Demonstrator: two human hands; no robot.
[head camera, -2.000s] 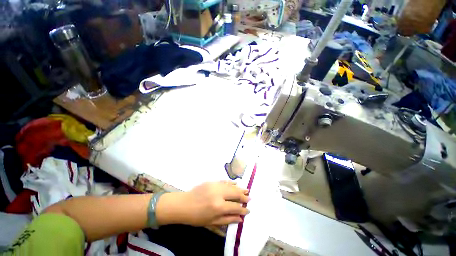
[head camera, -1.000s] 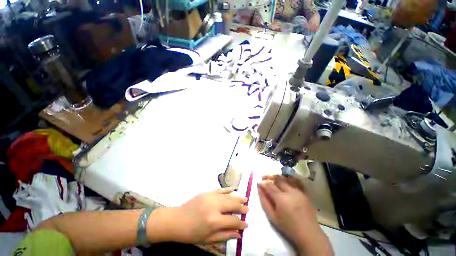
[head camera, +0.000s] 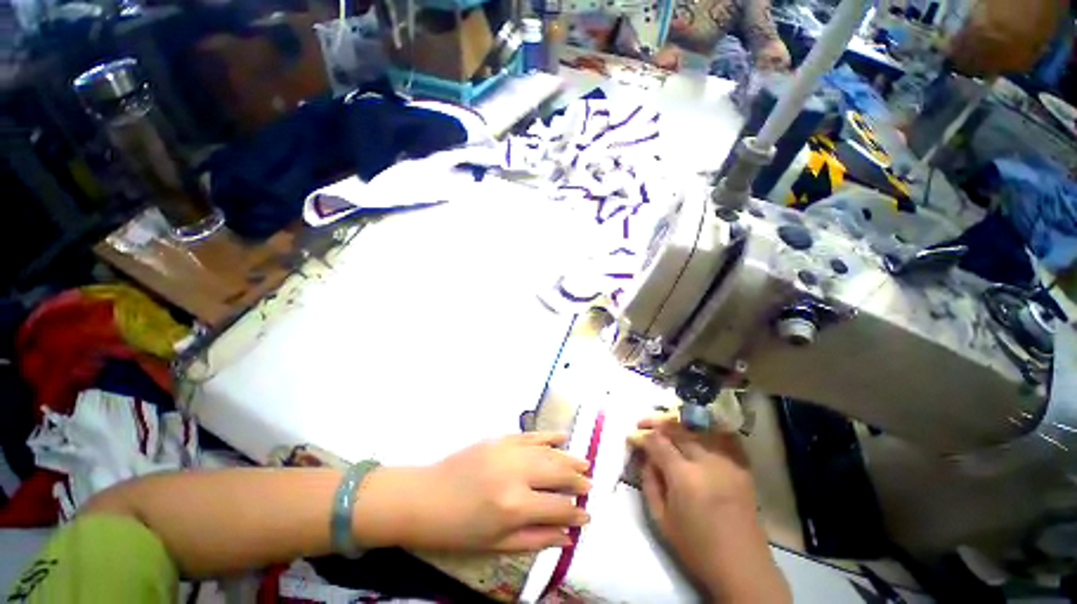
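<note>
A white striped trim piece (head camera: 581, 519) with a dark red line runs from the needle area (head camera: 638, 348) toward me over the table's front edge. My left hand (head camera: 502, 493) lies on it from the left, fingers together over the strip. My right hand (head camera: 697, 490) is to the right of the strip below the machine head (head camera: 874, 319), fingers bent and fingertips low. Whether it pinches any fabric is not clear. Glare washes out the strip near the presser foot.
Sewn pieces (head camera: 591, 148) lie heaped beyond the needle, beside a navy fabric piece (head camera: 319, 159). A smartphone (head camera: 833, 472) is under the machine head. Waiting pieces (head camera: 112, 448) and a red and yellow cloth (head camera: 89, 342) are at left. A flask (head camera: 148, 153) stands on the side board. Another person's arms show at the top.
My right hand came into view and is now slightly further right of the strip. The strip's near end now slants and looks narrower. My left hand stays on it.
</note>
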